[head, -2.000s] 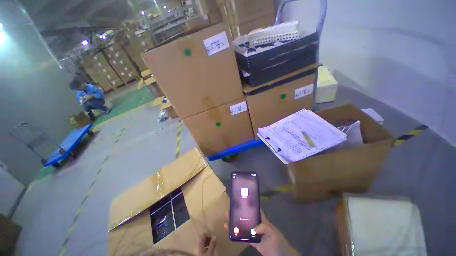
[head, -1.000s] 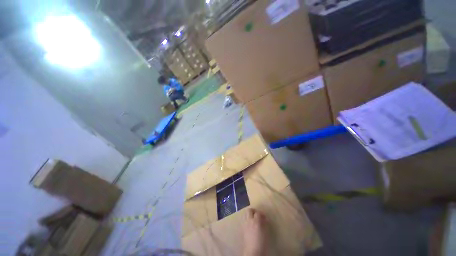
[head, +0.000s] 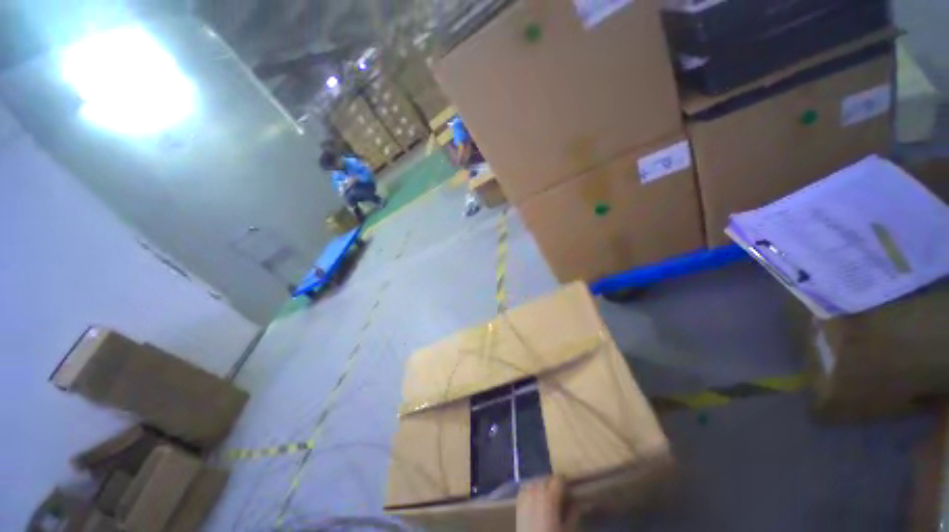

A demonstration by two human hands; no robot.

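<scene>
A brown carton (head: 609,416) stands low in front of me. Its taped far flap (head: 489,358) lies partly over the top. Through the gap between the flaps show black trays (head: 492,442) crossed by thin white strapping (head: 513,431). One hand, apparently my left hand (head: 543,505), is at the carton's near edge, cut off by the bottom of the picture. Its fingers are on or over the edge. Blur hides whether they grip it. My right hand is not in view. The smartphone is not in view.
Large cartons (head: 562,104) and a wrapped black stack (head: 770,42) stand on a blue trolley (head: 666,270) ahead right. A clipboard with papers (head: 848,234) rests on a carton at right. More cartons (head: 156,390) lie left. A person (head: 352,182) crouches far off.
The view has turned left. The phone and the hand holding it have left the picture. The visible hand has moved to the near edge, and the carton's near side now shows. Another blue-clad figure appears behind the cartons.
</scene>
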